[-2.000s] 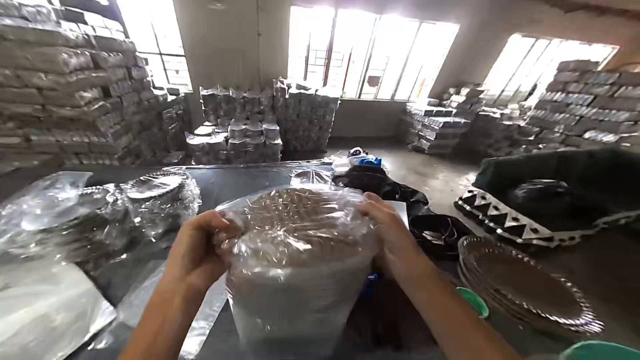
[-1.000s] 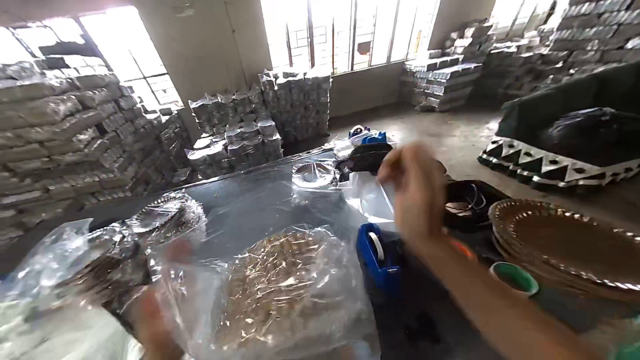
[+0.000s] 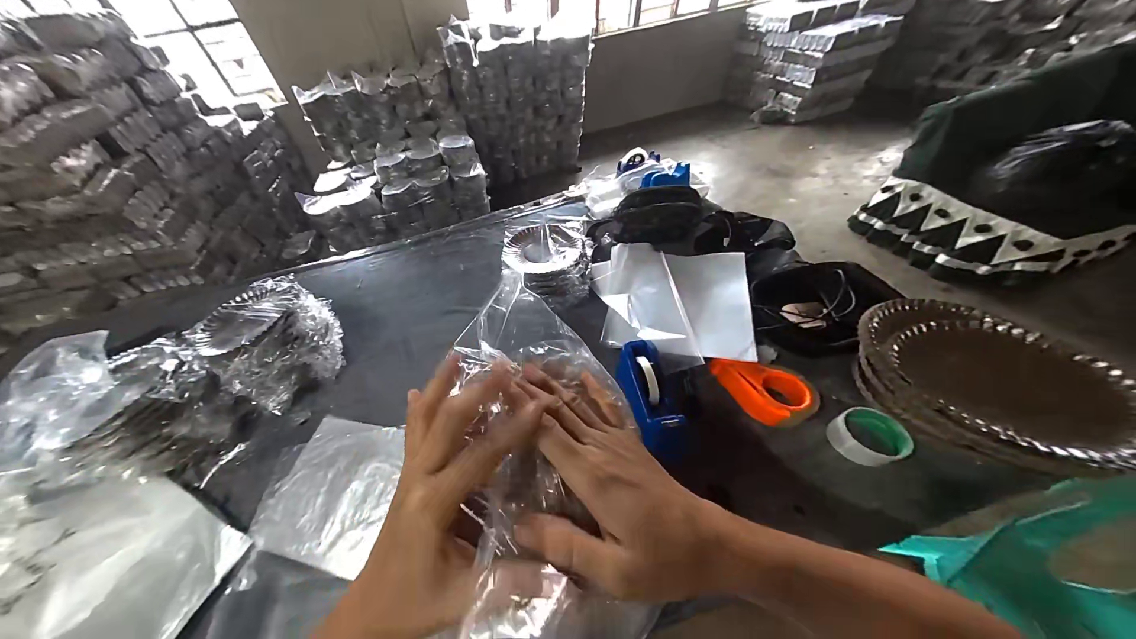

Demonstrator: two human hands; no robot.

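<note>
A clear plastic bag (image 3: 524,328) lies before me on the dark table, its far end drawn to a narrow point. Both my hands press on it, side by side: my left hand (image 3: 453,470) on the left part, my right hand (image 3: 603,479) on the right, fingers spread and slightly blurred. What the bag holds is mostly hidden under them. Just right of the bag stands a blue tape dispenser (image 3: 652,399) with a white roll. Beyond the bag sits a stack of silvery plates (image 3: 546,253).
Right: an orange tape holder (image 3: 765,390), a green-and-white tape roll (image 3: 870,437), brown scalloped plates (image 3: 1012,382), a black pouch (image 3: 821,306). Left: wrapped plates (image 3: 257,337), plastic sheets (image 3: 333,497). Wrapped stacks (image 3: 390,177) stand beyond the table.
Two seconds ago my hands held up a wrapped stack at its sides; one second ago my right hand was raised off the bag. Now both hands lie on the plastic. The view has shifted.
</note>
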